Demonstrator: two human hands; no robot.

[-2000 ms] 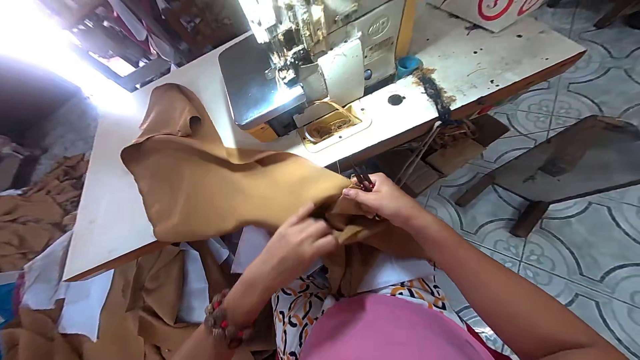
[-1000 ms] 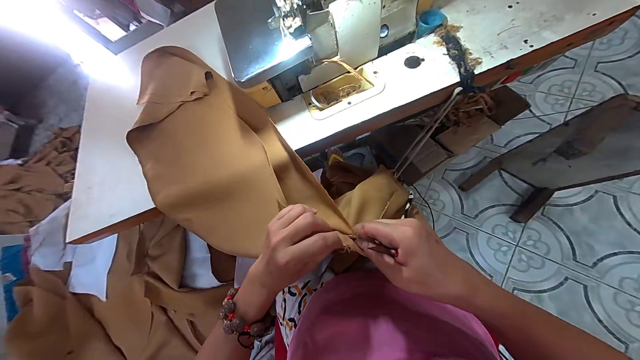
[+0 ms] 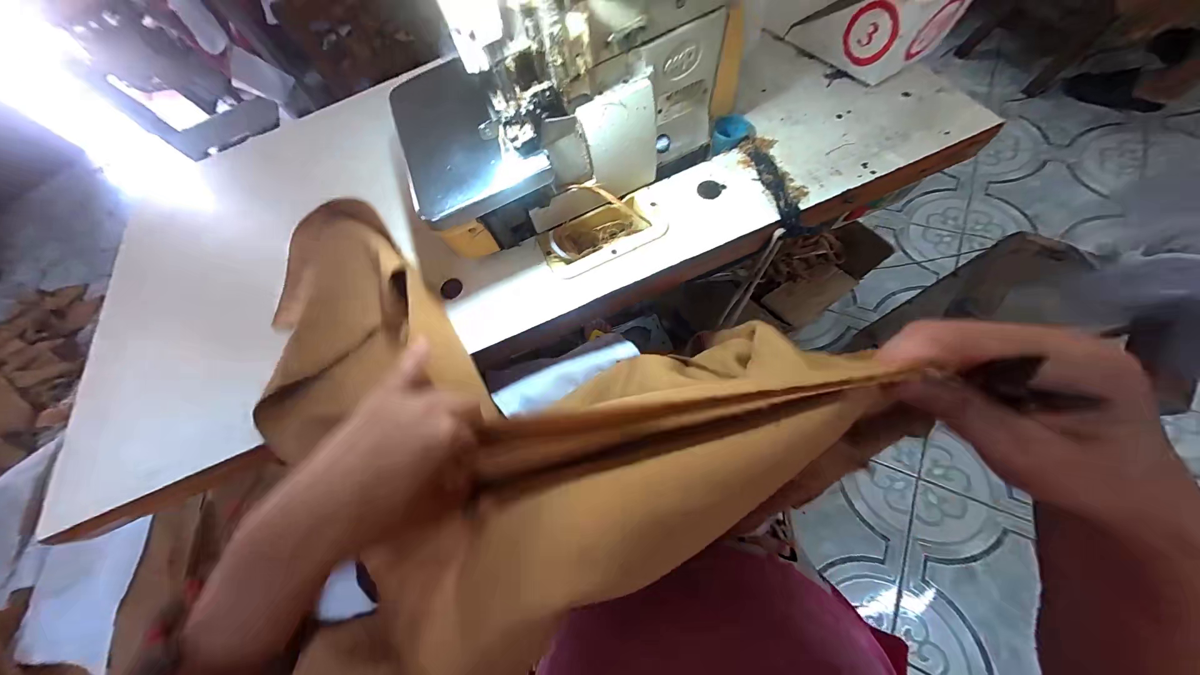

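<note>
A tan fabric piece (image 3: 637,450) is stretched between my two hands, over my lap. My left hand (image 3: 412,441), blurred, grips it near the table's front edge. My right hand (image 3: 1012,394) pinches the cloth's other end at the right, with a dark slim tool, perhaps thread snips, lying in the palm. A long fold or seam runs between the hands. Part of the same cloth rests on the white table (image 3: 187,309) to the left. Beyond it stands an industrial sewing machine (image 3: 609,103), its lamp lit.
A blue cup (image 3: 730,134) and a white box (image 3: 862,37) stand right of the machine. Under the table's edge is a cardboard box (image 3: 816,281) of scraps. A dark bench (image 3: 975,281) is at right; tan cloth scraps (image 3: 42,352) lie at far left.
My hands, close together a second ago, are now far apart, with the fabric drawn out between them. My right hand has moved to the right.
</note>
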